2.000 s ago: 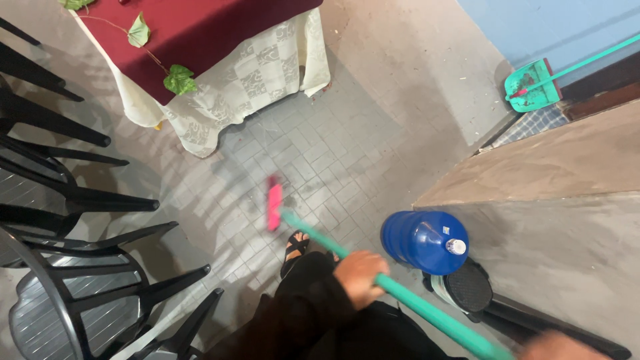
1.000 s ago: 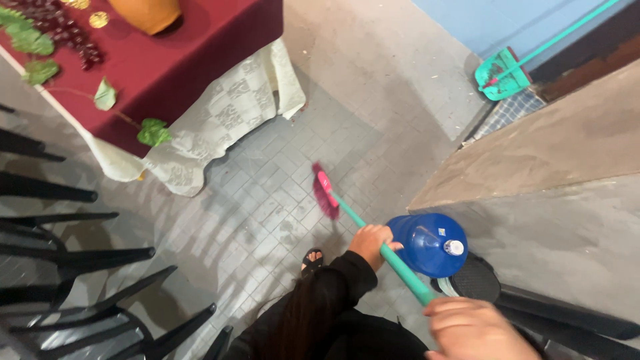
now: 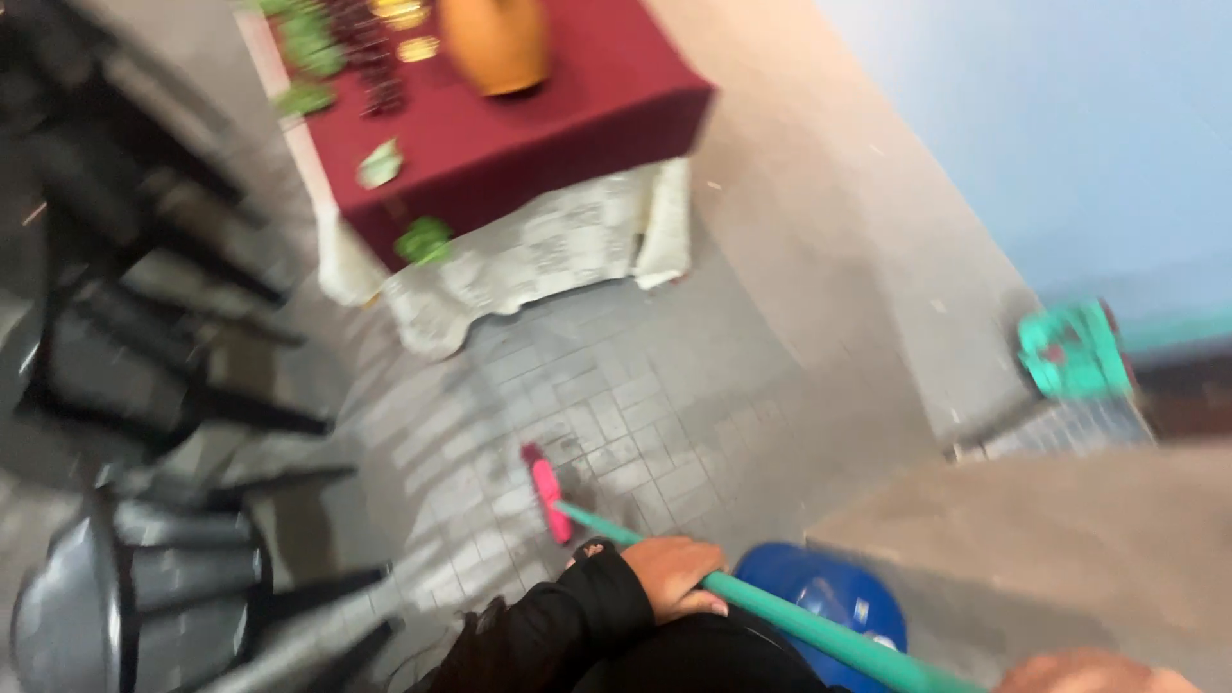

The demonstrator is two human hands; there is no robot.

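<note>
A broom with a green handle (image 3: 818,628) and a pink head (image 3: 549,496) slants across the lower part of the head view, its head down on the tiled floor. My left hand (image 3: 674,576) is wrapped around the handle partway up. Close to the handle's upper end, at the bottom right edge, my right hand (image 3: 1088,672) is blurred and cut off by the frame, so its fingers are not clearly seen. A blue water jug (image 3: 828,597) stands below the handle, partly covered by it.
Black plastic chairs (image 3: 188,597) line the left side. A table with a dark red cloth (image 3: 577,106) over a cream one bears an orange jug (image 3: 496,43), leaves and grapes. A green dustpan (image 3: 1076,351) lies right, near the blue wall and a grey-brown wall edge (image 3: 1020,549).
Since a second ago the broom head has moved left over the tiles, nearer my feet. Both hands stay at the handle. The view has shifted, showing more of the table.
</note>
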